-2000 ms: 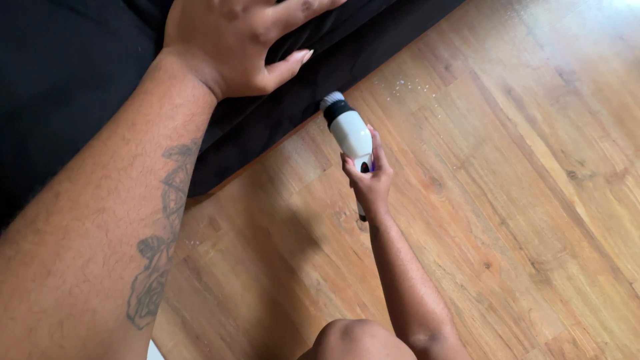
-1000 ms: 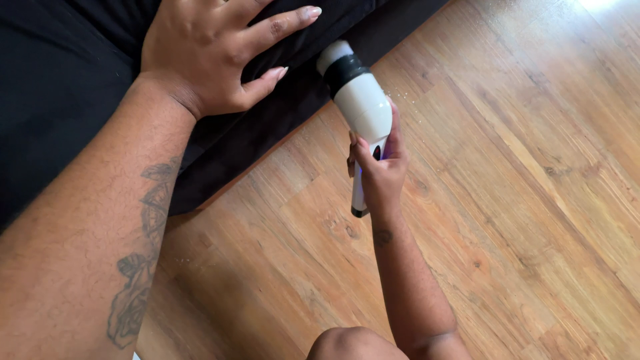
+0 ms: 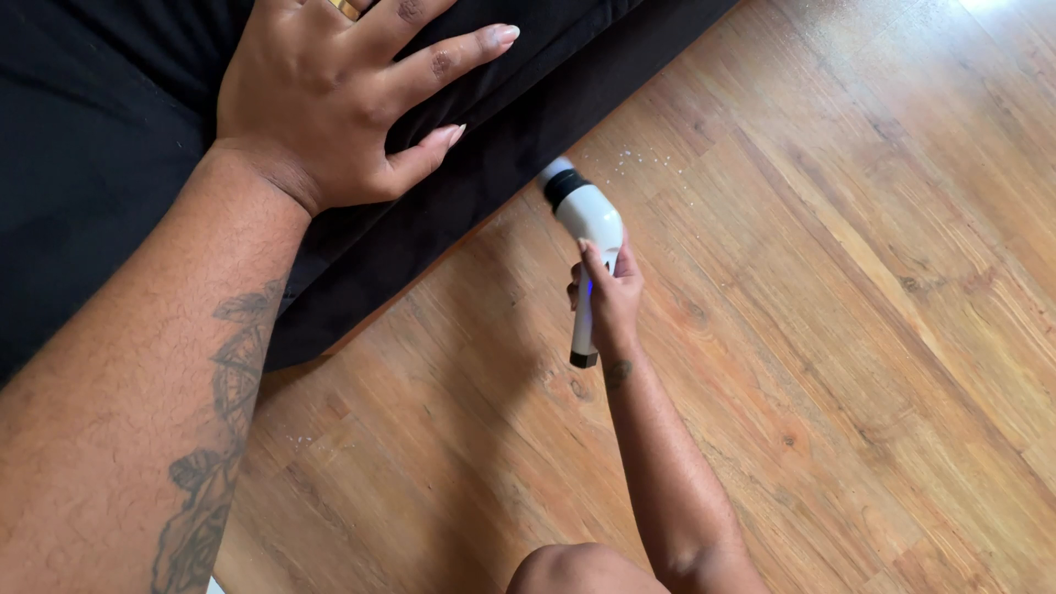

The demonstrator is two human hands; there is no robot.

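My left hand (image 3: 330,99) lies spread on the black fabric of a sofa or similar padded piece (image 3: 107,107), a gold-coloured ring on one finger. It holds nothing. Lower and to the right, my right hand (image 3: 610,293) grips the handle of a white handheld electric scrubbing brush (image 3: 592,216) with a black collar. A purple-blue light shows on the handle. The brush head, somewhat blurred, is at the lower edge of the black fabric, just above the wood-look floor; whether it touches the fabric or floor I cannot tell.
Small white specks (image 3: 635,161) are scattered on the wood-look floor (image 3: 825,330) beyond the brush, with fainter ones at the lower left. My bare knee (image 3: 582,569) shows at the bottom edge. A bright reflection lies at the top right.
Since one second ago, the brush and my right hand have moved down, away from the side of the fabric to its lower edge. My left hand stays spread on the fabric.
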